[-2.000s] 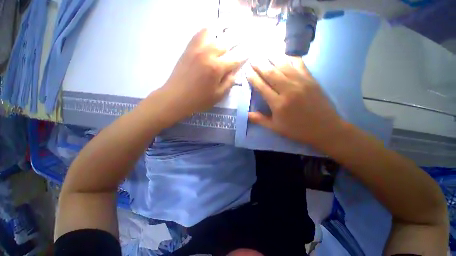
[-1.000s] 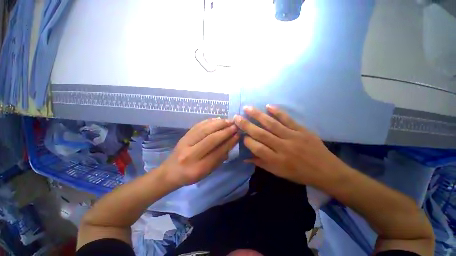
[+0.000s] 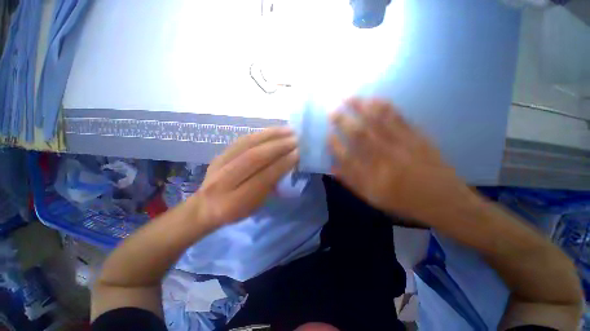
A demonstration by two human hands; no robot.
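Note:
The light-blue cut panel [image 3: 466, 90] lies flat on the white table, right of the bright glare. A narrow light-blue strip [image 3: 315, 139] runs along its left edge to the table's front edge. My left hand [image 3: 249, 171] is at the strip's lower left side, over the ruler edge; its fingertips touch or nearly touch the strip, and its grip is unclear. My right hand [image 3: 388, 152] is blurred and lies palm down over the panel, right of the strip, holding nothing visible. The needle area is hidden by glare or out of view.
Blue strips [image 3: 61, 58] hang at the table's left. A dark machine knob [image 3: 369, 13] is at the top. The ruler [image 3: 155, 129] runs along the front edge. Blue cloth [image 3: 259, 242] lies in the lap. A blue basket [image 3: 84, 220] is below left, cut cloth below right.
Both hands have come from the glare area to the table's front edge. The panel's curved right edge has given way to a straighter one. My right hand has moved slightly up since one second ago.

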